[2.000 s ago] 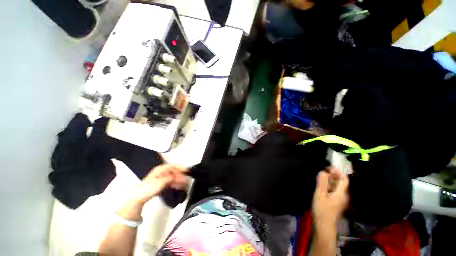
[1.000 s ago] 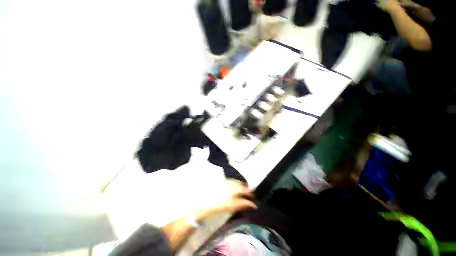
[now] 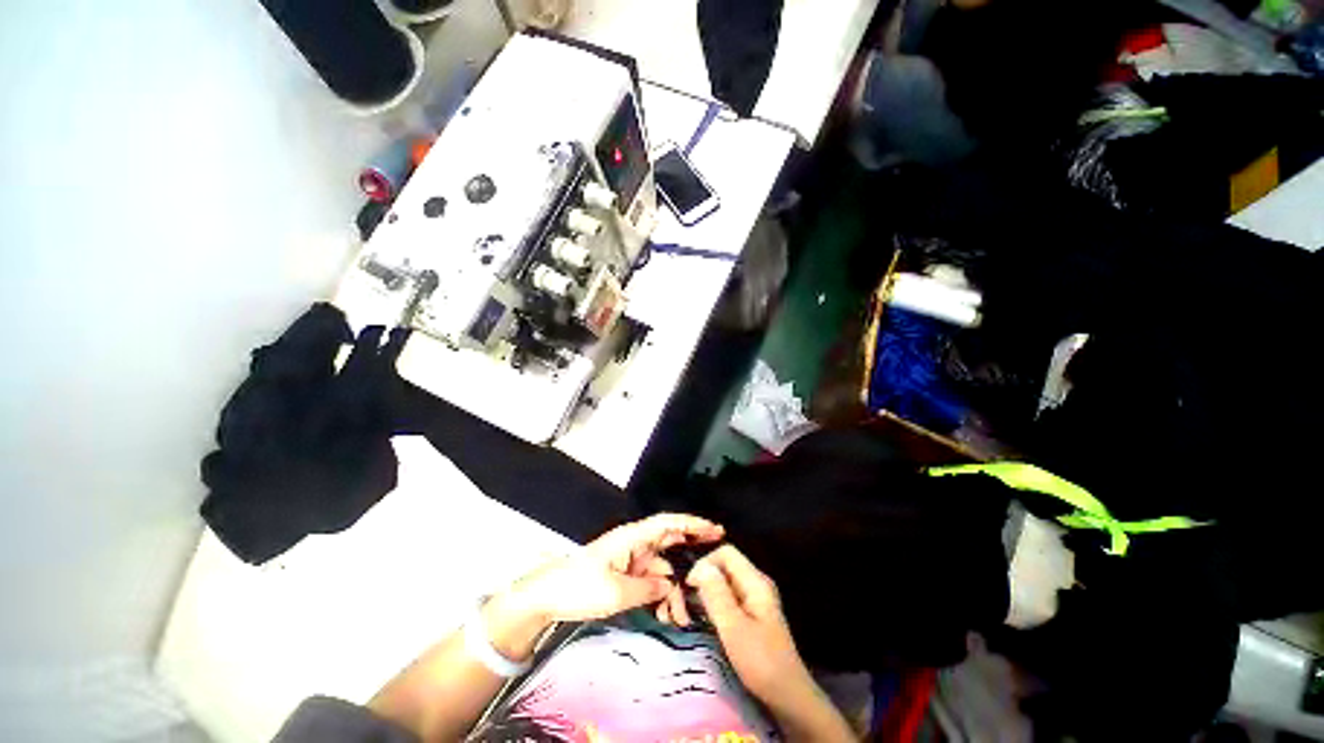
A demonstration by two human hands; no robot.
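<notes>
My left hand (image 3: 624,569) is at the table's front edge, its fingers on black fabric (image 3: 523,472). My right hand (image 3: 738,598) meets it just to the right, fingers bent and pinching the black cloth between the hands. The exact grip is partly hidden by the fingers. The fabric runs from my hands up left over the white table to a crumpled black pile (image 3: 298,443). The white overlock machine (image 3: 472,189) stands behind it, with red digits and a row of white tension dials (image 3: 569,250).
A smartphone (image 3: 685,186) lies right of the machine. An open carton (image 3: 881,341) with blue contents stands on the green floor (image 3: 816,312). Black cloth (image 3: 857,552) lies at the right, with a neon yellow-green tie (image 3: 1038,482). A large black cone (image 3: 341,51) stands behind the machine.
My right hand, at the cloth pile on the right two seconds ago and not visible one second ago, is now beside my left hand. The view has swung away and back.
</notes>
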